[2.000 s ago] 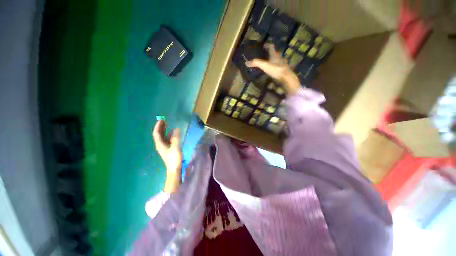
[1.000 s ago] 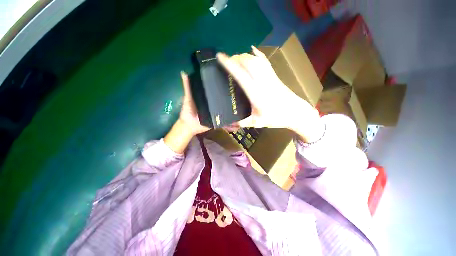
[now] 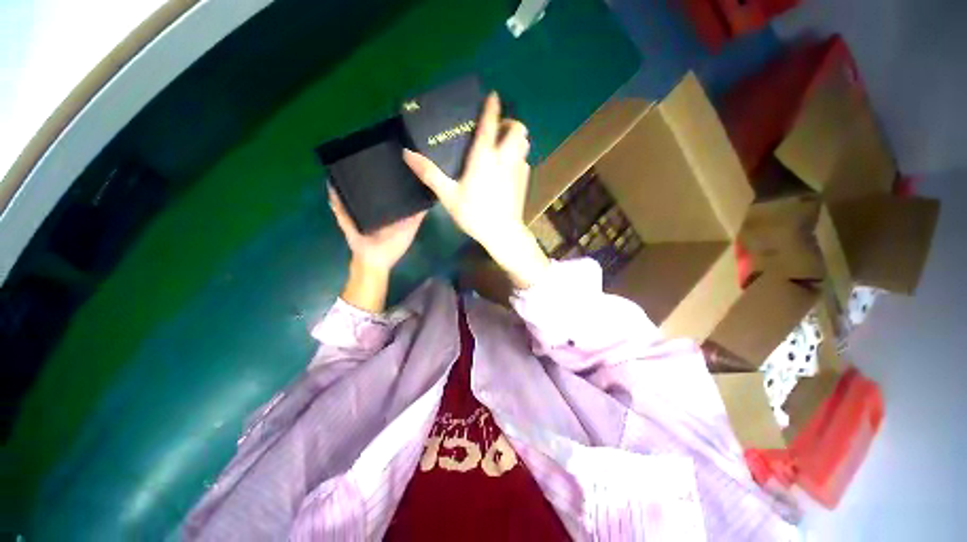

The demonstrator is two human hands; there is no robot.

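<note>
My left hand [image 3: 376, 238] holds a black box base [image 3: 380, 180] from below, its dark square side or hollow facing up. My right hand [image 3: 493, 175] holds a black box lid [image 3: 445, 119] with pale gold lettering, just right of the base. The lid and base look offset from each other, with the lid's left edge at the base's upper right; whether they touch is hard to tell. An open brown carton [image 3: 679, 169] stands to the right, with black boxes bearing yellow-gold print [image 3: 599, 222] inside.
The green belt surface [image 3: 212, 371] lies under and left of my hands. A pale curved rail [image 3: 117, 79] runs along the far left, with dark items [image 3: 117, 201] near it. More open cartons [image 3: 880, 244] and red bags or bins [image 3: 843, 434] stand at the right.
The black box, closed between both hands a second ago, now shows as separate lid and base. My right hand has moved down and left relative to the carton, which shows more fully.
</note>
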